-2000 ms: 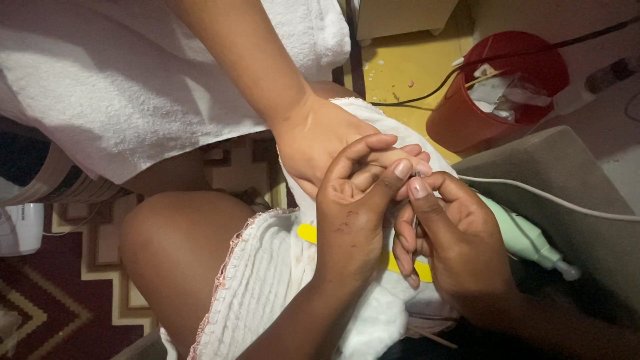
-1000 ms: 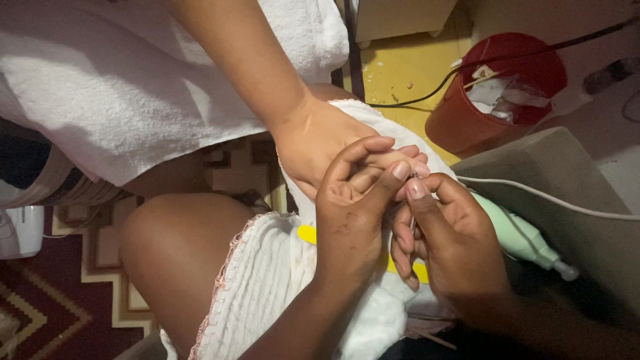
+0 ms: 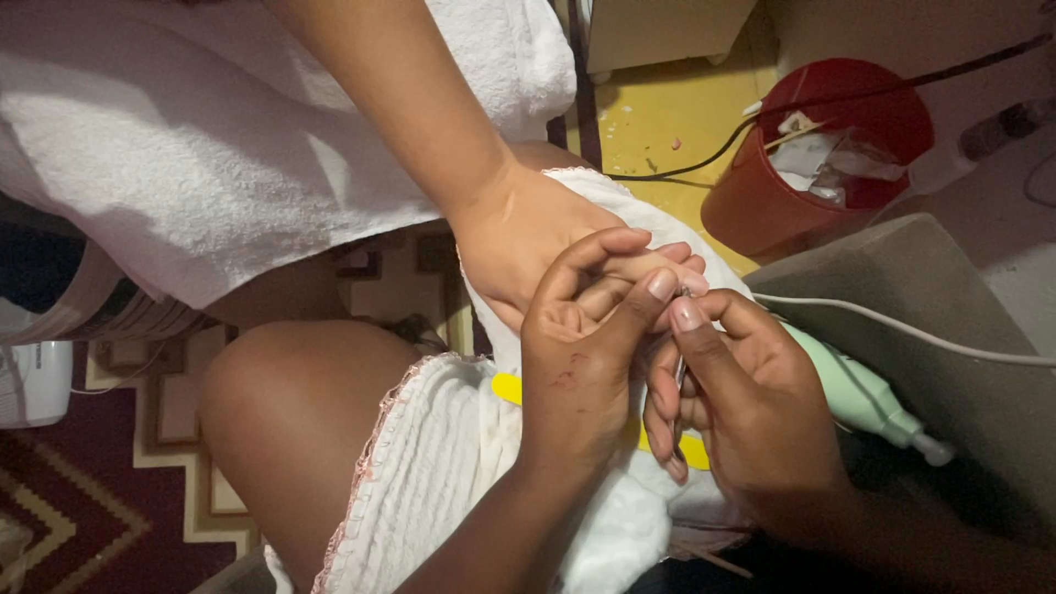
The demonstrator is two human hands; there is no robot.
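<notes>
My left hand (image 3: 586, 355) is closed around the fingers of another person's hand (image 3: 536, 239), with my thumb beside one fingertip. In my right hand (image 3: 742, 396), a thin metal nail tool (image 3: 680, 371) is pinched between thumb and fingers; its tip is at that person's fingernail, and its exact kind is hidden. Beneath the hands, a white cloth (image 3: 445, 437) with a pink crocheted edge lies over my lap. A yellow nail file (image 3: 507, 388) rests on it, partly covered by my left hand and wrist.
A red bin (image 3: 742, 206) with waste inside stands at the upper right, a black cable crossing it. A mint-green handheld device (image 3: 858, 388) lies by a grey block (image 3: 907, 272), where a white cord runs. A white towel (image 3: 206, 148) covers the other person's lap.
</notes>
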